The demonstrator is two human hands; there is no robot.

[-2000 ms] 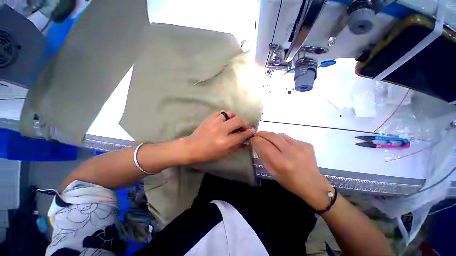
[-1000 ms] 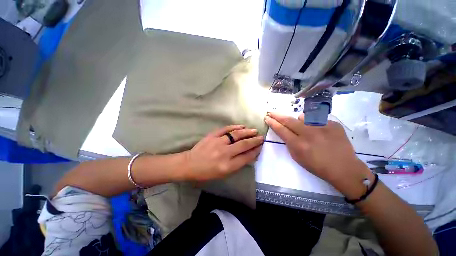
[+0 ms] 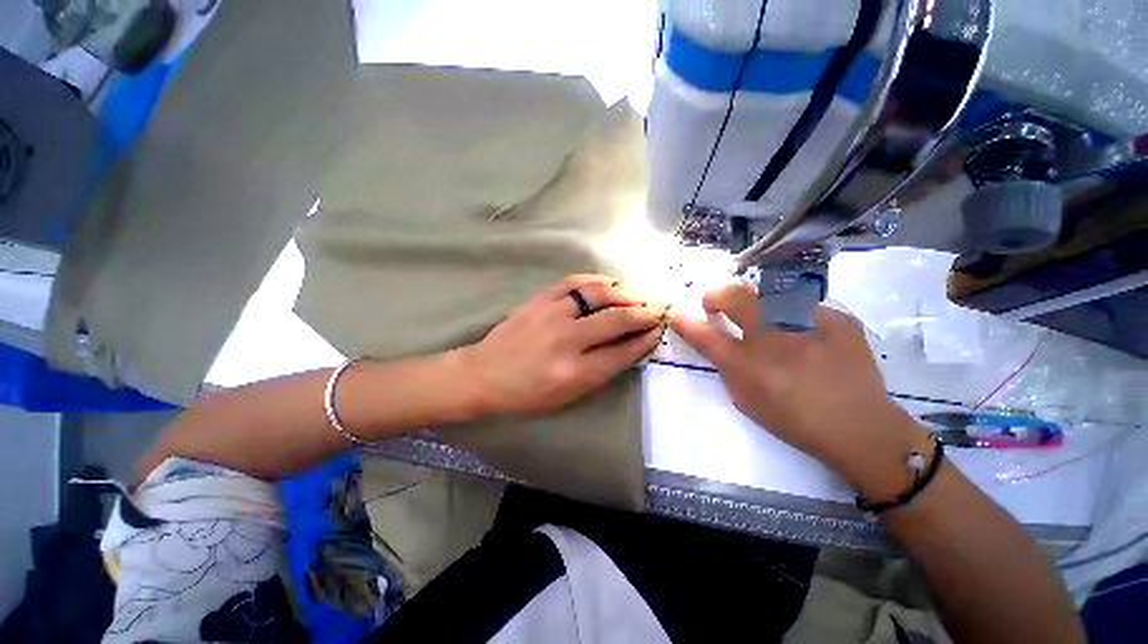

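Observation:
A khaki garment panel lies on the white table with its right edge beside the needle area. My left hand rests flat on the panel, fingertips at its right edge. My right hand is at the same edge, its fingertips close to my left ones; whether they pinch the cloth is hard to tell. The white sewing machine head with a blue stripe stands above right. The presser foot area is washed out by bright light.
A second khaki panel hangs over the table edge at left. Blue and pink thread snips lie right of my right hand. A strapped phone and clear plastic are at right. A measuring tape runs along the front edge.
Since two seconds ago, the machine head appears larger and both hands are nearer the needle area. Over the last second, my left hand has moved up with the panel, which has shifted and creased.

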